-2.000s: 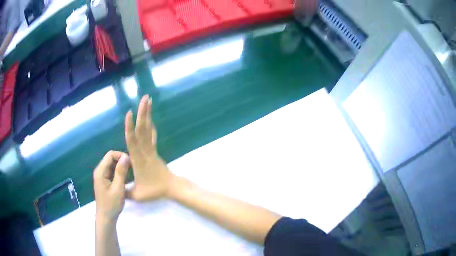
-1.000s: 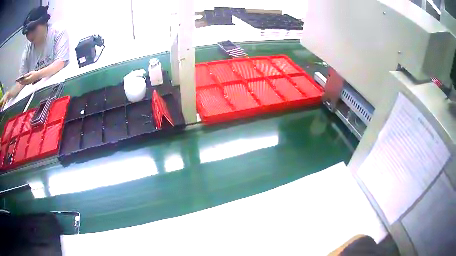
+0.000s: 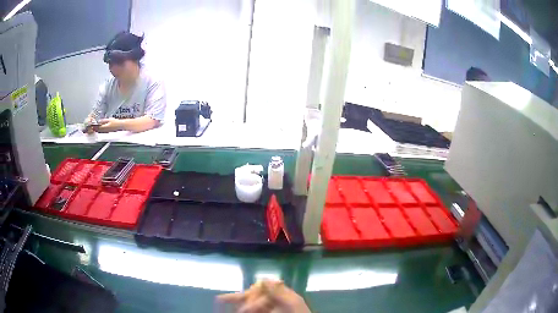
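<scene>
At the bottom centre a blurred hand shape [image 3: 266, 296] is cut off by the picture's edge, over the green belt [image 3: 367, 266]. Its fingers are bent and bunched, with one part pointing left. The frames do not show whether this is one hand or both hands overlapping. No held thing can be made out. A thin phone frame [image 3: 90, 276] lies partly in view on the belt at the lower left, beside a black tray or dark mass [image 3: 55, 287].
Across the belt stand a left red tray [image 3: 113, 205] with dark units, a black tray [image 3: 183, 220] with a white tub [image 3: 248, 186], bottle [image 3: 276, 173] and red sign [image 3: 275, 219], and a right red tray [image 3: 385, 211]. A post [image 3: 330, 134], machine [image 3: 508, 153] and seated person [image 3: 128, 92] are also in view.
The view has swung up and left. The working hands and white mat seen earlier have left their places; a blurred hand shape now shows at the bottom centre.
</scene>
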